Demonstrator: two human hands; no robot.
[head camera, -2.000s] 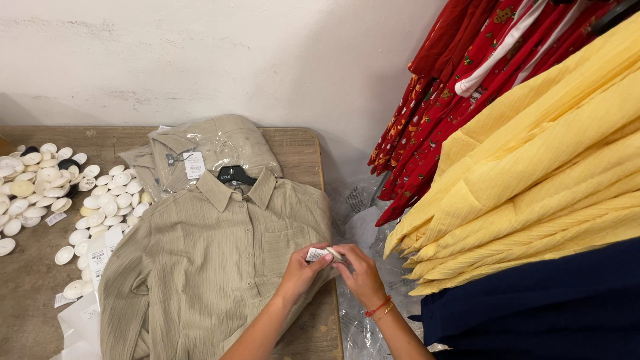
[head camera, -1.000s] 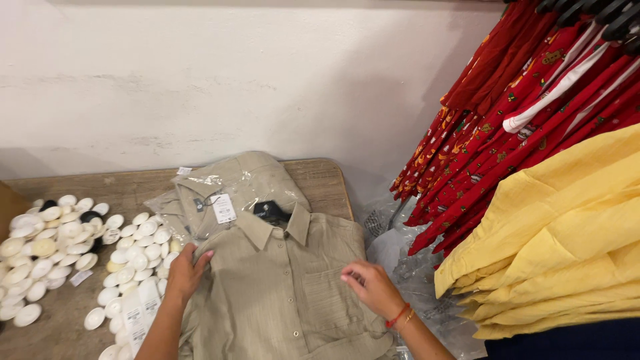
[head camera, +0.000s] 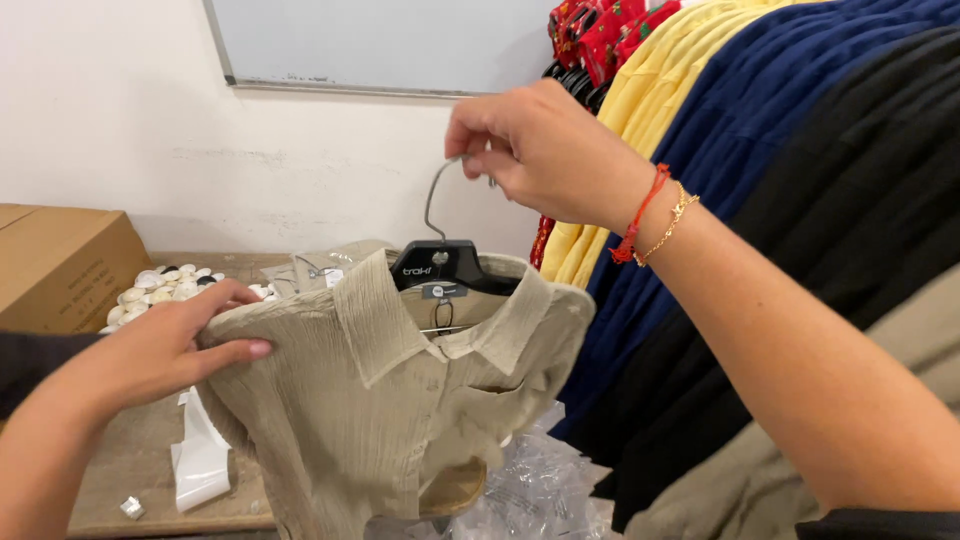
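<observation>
A beige button-front shirt (head camera: 360, 405) hangs upright on a black plastic hanger (head camera: 450, 264) with a metal hook. My right hand (head camera: 525, 142), wearing a red string and a gold chain at the wrist, pinches the top of that hook. My left hand (head camera: 195, 337) grips the shirt's shoulder at the left, thumb in front. Behind the collar, another beige garment in clear plastic (head camera: 304, 274) with a white tag lies on the wooden table (head camera: 135, 457), mostly hidden by the shirt.
A cardboard box (head camera: 67, 262) stands at the left beside a heap of round white and black pieces (head camera: 161, 289). White strips (head camera: 201, 457) lie on the table. Yellow (head camera: 645, 90), navy (head camera: 750, 112) and black garments (head camera: 847, 150) hang at the right, above clear plastic bags (head camera: 536, 480).
The shirt, lying on the table a second ago, is now raised by its hanger hook in my right hand. My left hand has taken hold of its shoulder. The view has shifted.
</observation>
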